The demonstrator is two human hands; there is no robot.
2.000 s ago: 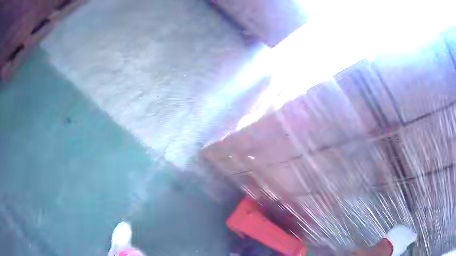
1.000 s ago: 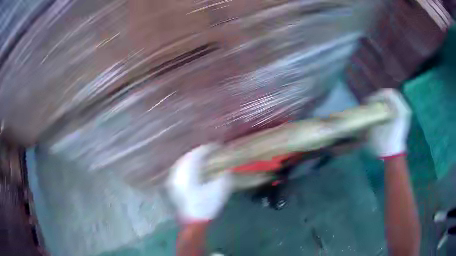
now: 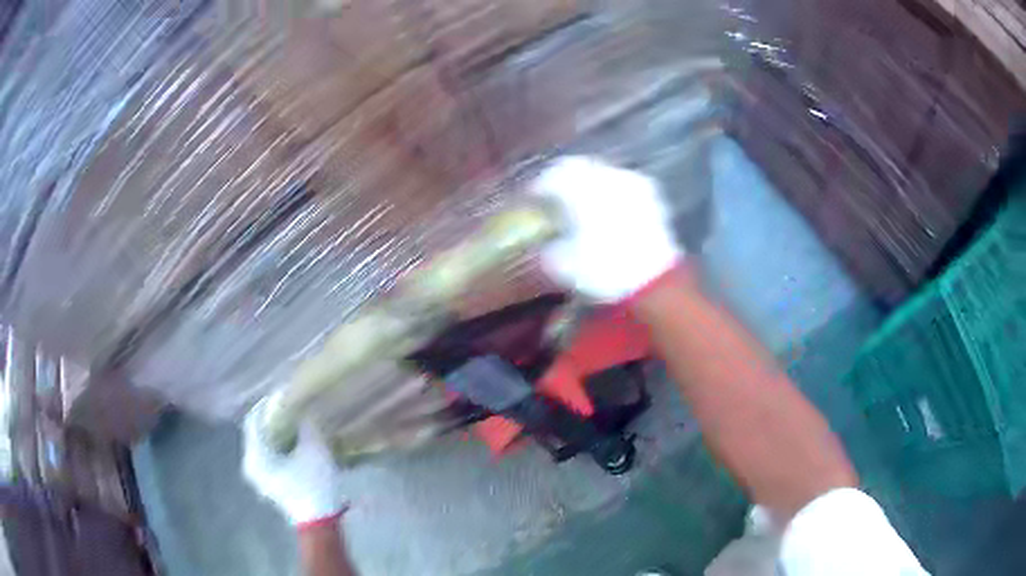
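My left hand [image 3: 295,470], in a white knit glove with a red cuff edge, grips the near left end of the yellowish taped pallet truck handle [image 3: 371,338]. My right hand [image 3: 608,228], gloved alike, grips its far right end. The handle is tilted and blurred. Below it show the black tiller arm with a pale label [image 3: 489,383] and the red truck body [image 3: 608,347], with a small dark wheel unit [image 3: 613,452]. The stretch-wrapped load of brown cartons [image 3: 371,124] stands just beyond the handle, with shiny film glare.
Green plastic crates [image 3: 934,394] stand at the right. Another dark, wrapped load [image 3: 866,146] is at the upper right, past a strip of pale floor [image 3: 771,242]. Blurred brown stacks [image 3: 73,518] are at the left edge. Green floor [image 3: 450,523] shows below the truck.
Since one second ago the handle has swung left and tilts more steeply; both hands stay on it. The right forearm reaches further across. More of the tiller arm and the green crates show.
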